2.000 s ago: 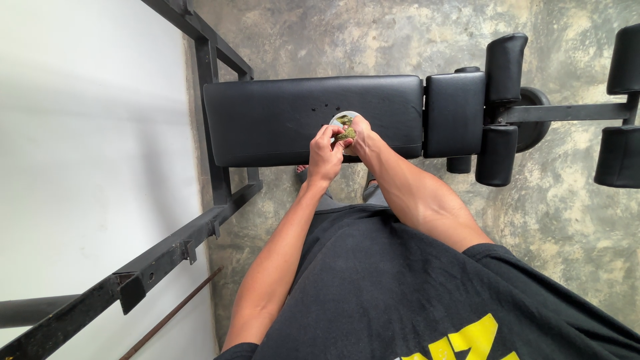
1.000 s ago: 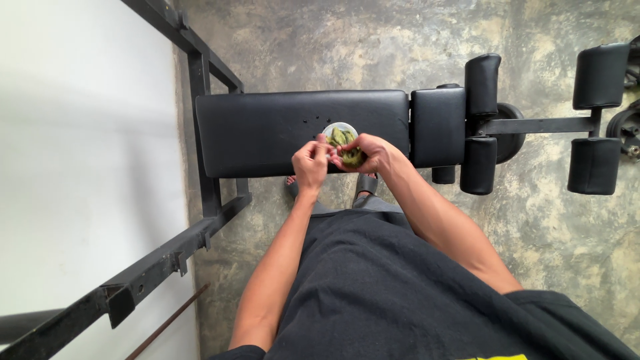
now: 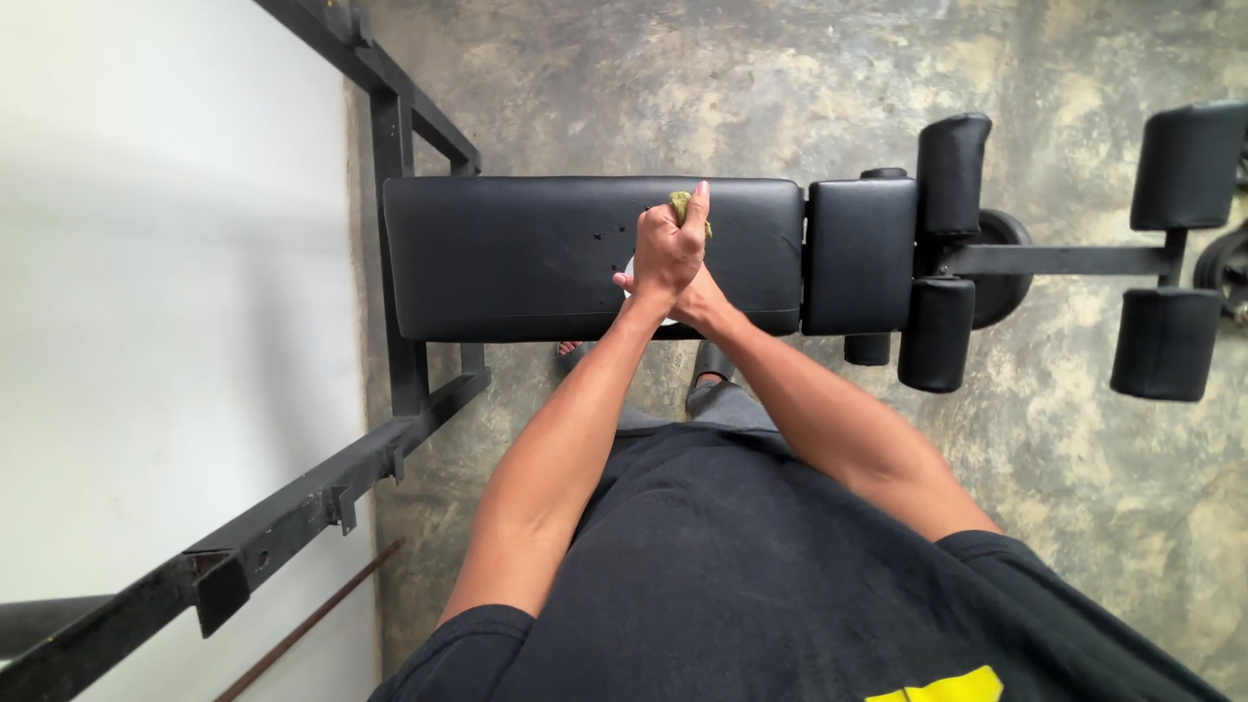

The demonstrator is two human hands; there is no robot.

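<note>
My left hand (image 3: 668, 252) is closed in a fist on a crumpled olive-green piece (image 3: 681, 203), which pokes out beside its raised thumb; I cannot tell whether it is cloth or something soft like peel. Crossed behind and below it is my right hand (image 3: 698, 291), mostly hidden, with fingertips showing at the left of the wrist. Whether the right hand grips anything is not visible. Under both hands a white round bowl (image 3: 632, 278) stands on the black padded bench (image 3: 507, 258), mostly covered. Small dark wet-looking spots (image 3: 609, 233) lie on the pad left of the hands.
A black metal rack (image 3: 395, 244) runs along the white wall at left. Right of the pad are the bench's seat cushion (image 3: 860, 255), foam leg rollers (image 3: 951, 175) and a weight plate (image 3: 1004, 268). A rusty rod (image 3: 312, 619) leans near the wall. My feet are below the bench.
My left hand has moved over my right and now closes on the green piece. One second ago the hands were side by side at the bowl, whose green contents showed; now they mostly cover it.
</note>
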